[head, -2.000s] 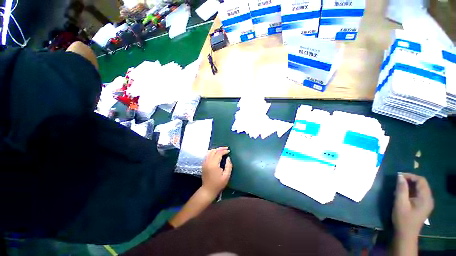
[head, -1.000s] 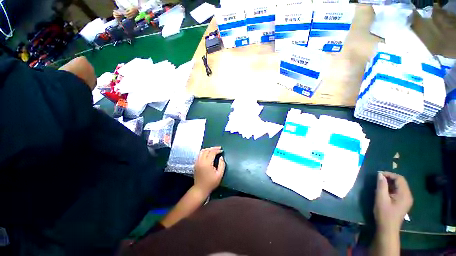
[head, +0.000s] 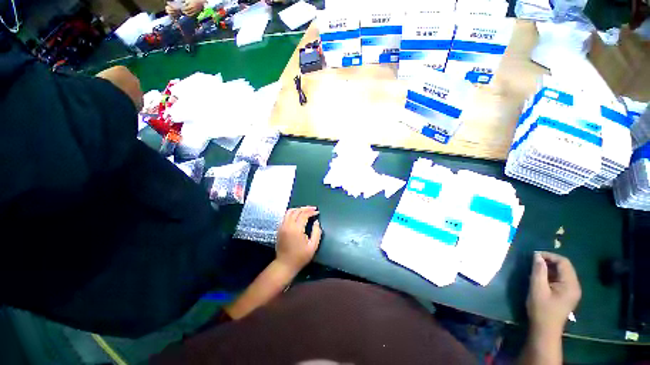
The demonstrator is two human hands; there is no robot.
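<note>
My left hand (head: 298,237) rests on the dark-green bench edge, fingers curled, next to a flat bubble bag (head: 269,203); nothing shows in it. My right hand (head: 553,289) is at the right, thumb and fingers curled; whether it holds anything small cannot be told. Between the hands lie two overlapping piles of flat cartons (head: 426,227), white with blue bands. A loose heap of white paper inserts (head: 358,171) lies left of them. Erected cartons (head: 427,39) stand in a row on the tan board, and one more erected carton (head: 433,108) is in front of them.
Thick carton stacks (head: 559,139) are at the right. A black device (head: 311,58) and short cable (head: 301,90) lie on the board (head: 342,107). Filled bubble bags (head: 228,183) and white papers (head: 214,107) are at the left, beside a person in dark clothes (head: 93,192). Paper scraps (head: 559,236) lie near my right hand.
The view has shifted, so the bench items sit a little further left than in the earliest frame. Both hands keep nearly the same places and poses on the bench. No carton has visibly moved.
</note>
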